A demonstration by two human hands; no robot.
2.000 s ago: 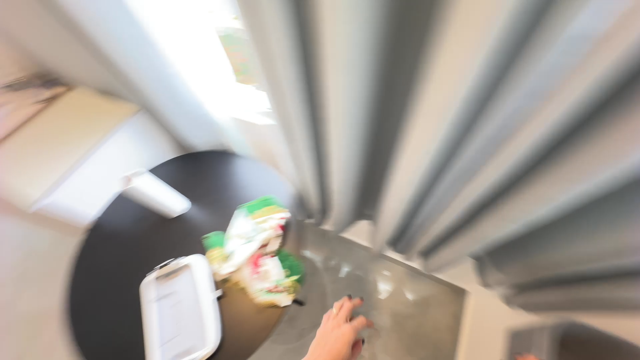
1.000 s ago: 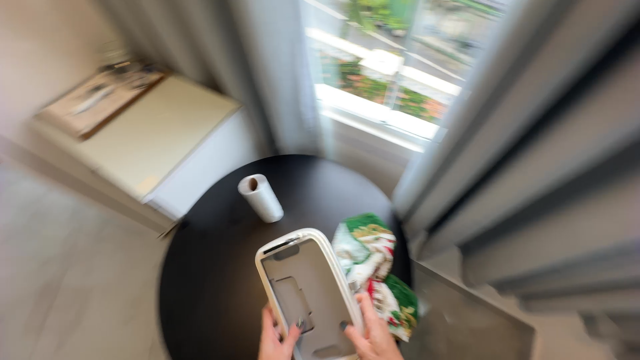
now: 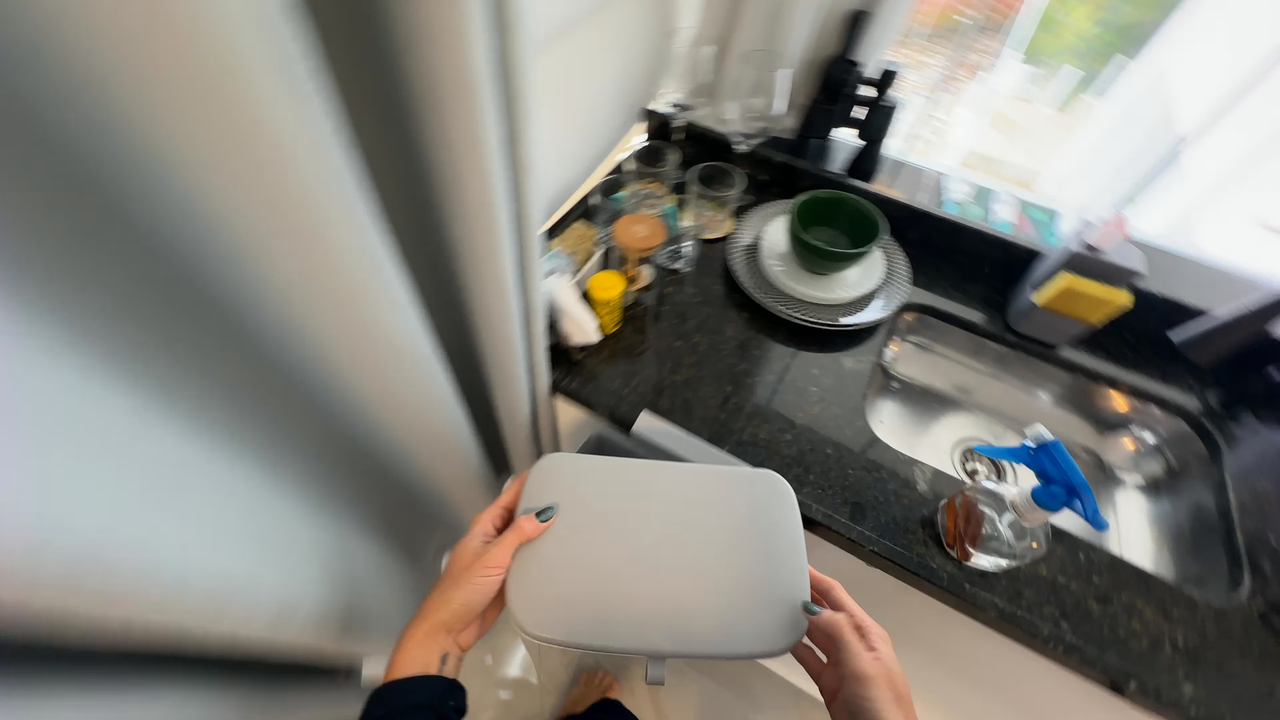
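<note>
A light grey rounded rectangular case (image 3: pixel 660 560) is held level between my hands, low in the view. My left hand (image 3: pixel 480 560) grips its left end, thumb on top. My right hand (image 3: pixel 850 640) holds the lower right corner, thumb at the edge. The case's underside and most of my fingers beneath it are hidden. Beyond it lies a black stone counter (image 3: pixel 700 390). A spray bottle with a blue trigger head (image 3: pixel 1060 480) stands on the counter's near edge, right of the case.
A steel sink (image 3: pixel 1150 450) is at right. A green bowl (image 3: pixel 838 230) sits on stacked plates (image 3: pixel 745 265). Glasses (image 3: pixel 715 195), a yellow-lidded container (image 3: pixel 607 295) and a yellow sponge (image 3: pixel 1083 298) stand around the counter. A tall grey surface (image 3: pixel 250 350) fills the left side.
The view has swung from a round black table to a kitchen counter. My left hand and right hand held a white-rimmed case over that table; now both hold a grey case near the counter.
</note>
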